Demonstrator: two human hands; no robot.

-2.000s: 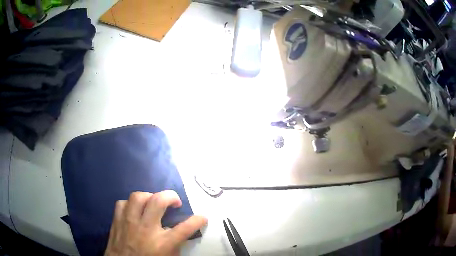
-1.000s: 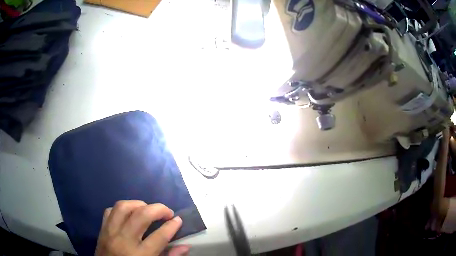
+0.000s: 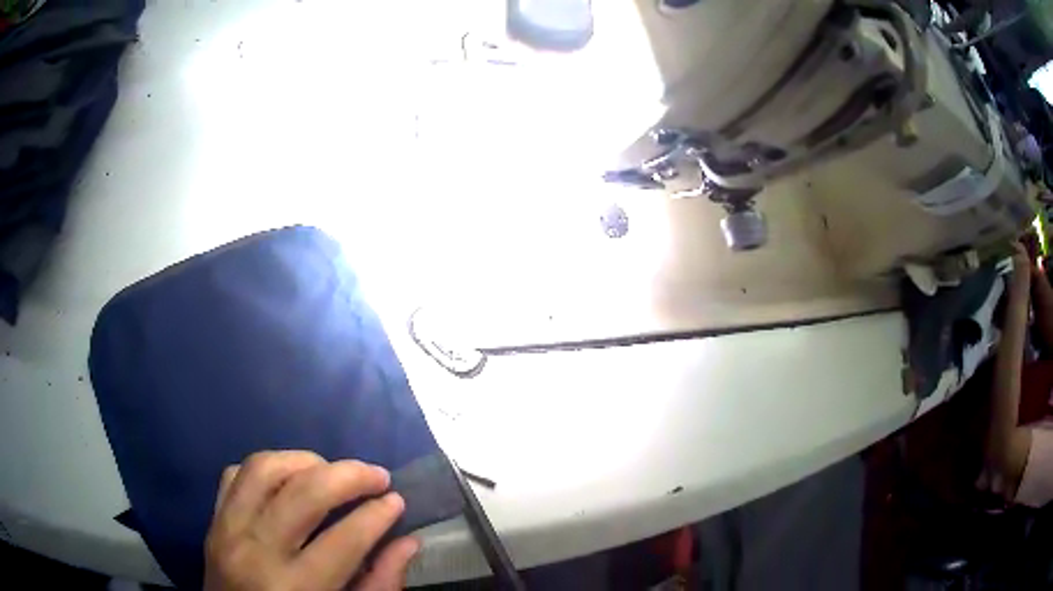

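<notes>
A navy pocket piece (image 3: 254, 358) with rounded far corners lies flat on the white table at the lower left. A darker grey-black band (image 3: 425, 489) runs along its near edge. My left hand (image 3: 303, 525) lies over its near part, fingers bent, gripping it at the band. Dark scissors blades (image 3: 491, 543) stand at the pocket's right edge, beside the band; their handles are cut off by the bottom edge. A thin dark sliver (image 3: 478, 476) juts out right of the blades. A small dark tab (image 3: 126, 518) sticks out at the pocket's left edge. My right hand is out of the picture.
A cream sewing machine head (image 3: 785, 92) stands at the upper right, its needle area (image 3: 693, 167) brightly lit. A grey rounded bar (image 3: 551, 21) is at the top. Dark ruffled fabric (image 3: 52, 127) lies at the far left. A person's arm (image 3: 1012, 381) shows at the right edge.
The view has shifted, so the machine and table sit higher. The scissors blades have moved left from bare table to the pocket's edge. The dark sliver now shows there. My left hand stays on the pocket.
</notes>
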